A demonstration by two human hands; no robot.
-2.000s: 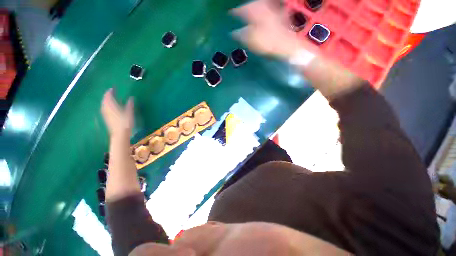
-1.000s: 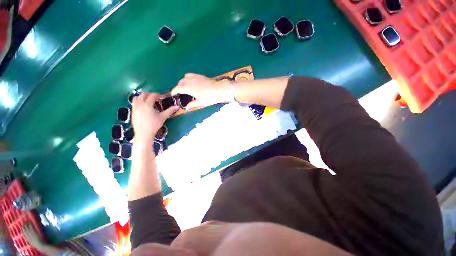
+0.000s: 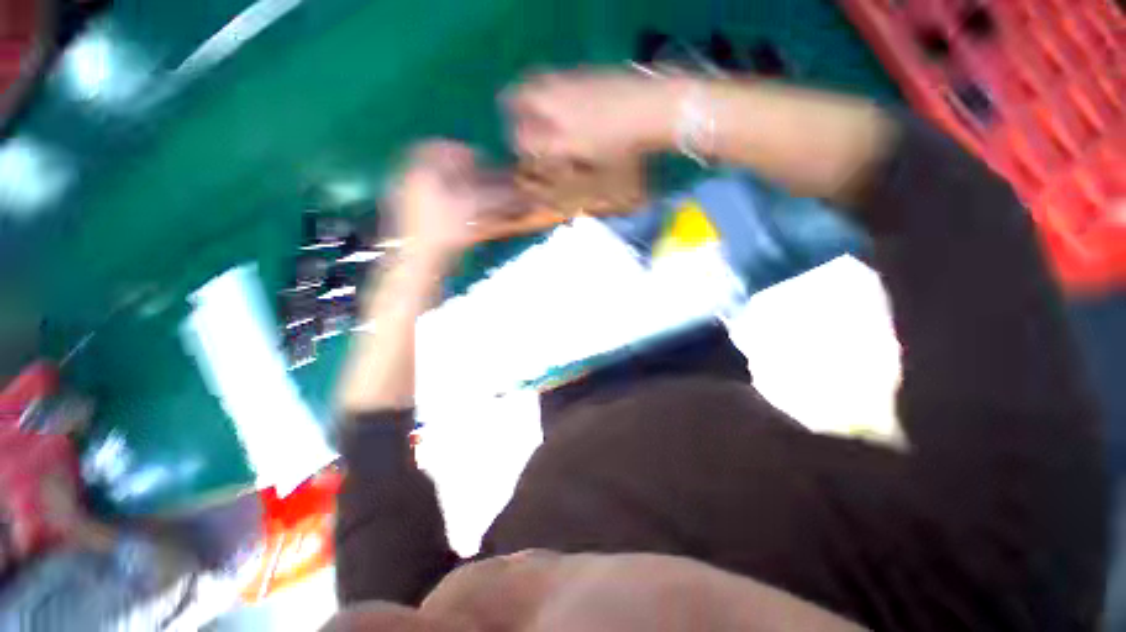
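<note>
The frame is strongly blurred. The orange-tan jig (image 3: 578,185) lies on the green bench, partly covered by my hands. My right hand (image 3: 590,120) is over its right part, fingers bent. My left hand (image 3: 442,198) is at its left end. What either hand holds cannot be made out. Loose dark watch bodies (image 3: 324,278) lie left of my left forearm. The white sheets (image 3: 531,321) lie just below the jig, with a yellow and dark piece (image 3: 687,227) at their upper right.
A red gridded tray (image 3: 1006,117) is at the upper right, with a few dark pieces in it. More dark watch bodies (image 3: 710,52) lie behind my right wrist. A white strip (image 3: 253,377) is at lower left. An orange-red object (image 3: 296,525) shows below the bench edge.
My right hand has moved up and to the right along the jig. My left hand has also shifted up and right. The whole view has become blurred.
</note>
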